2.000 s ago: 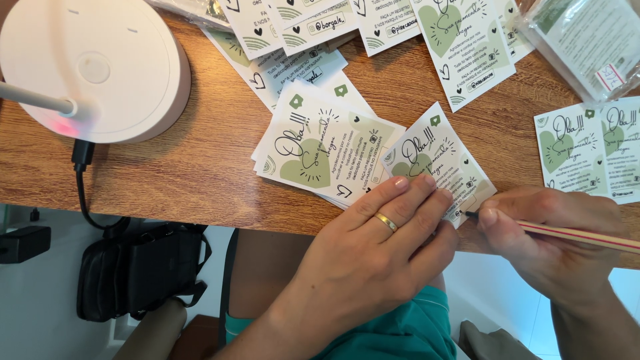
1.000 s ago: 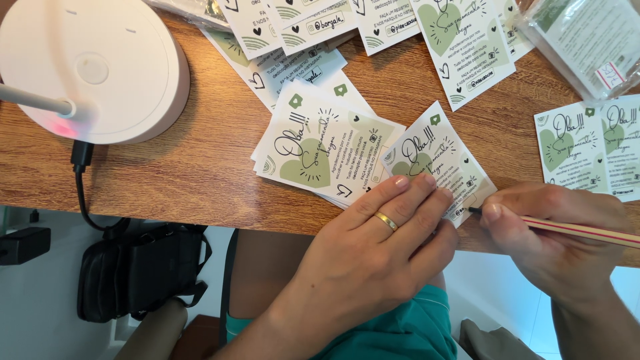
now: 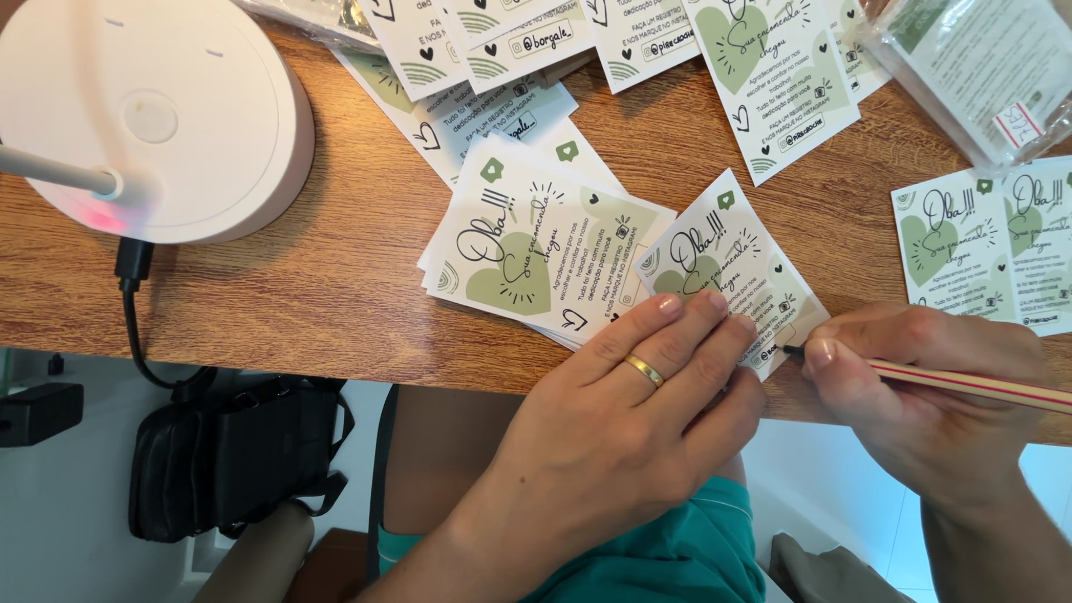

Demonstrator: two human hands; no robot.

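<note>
My left hand (image 3: pixel 624 410), with a gold ring, lies with its fingers flat on a green-and-white printed card (image 3: pixel 733 251) near the table's front edge. That card is tilted and bears handwriting in a small box at its lower right. My right hand (image 3: pixel 930 385) grips a striped fineliner pen (image 3: pixel 963 377), its dark tip at the handwriting. A stack of matching cards (image 3: pixel 519 268) sits to the left, its right side close against or under the card. Fingers hide part of the card's lower left.
A round white lamp base (image 3: pixel 151 121) with a black cable (image 3: pixel 130 310) stands at left. More cards (image 3: pixel 779 92) spread along the top. A plastic-wrapped pack (image 3: pixel 980 75) lies upper right, above two side-by-side cards (image 3: pixel 963 268). A black bag (image 3: pixel 243 452) is below the wooden table (image 3: pixel 251 310).
The right hand and pen tip have shifted slightly along the card's small box. The left hand has stayed on the card.
</note>
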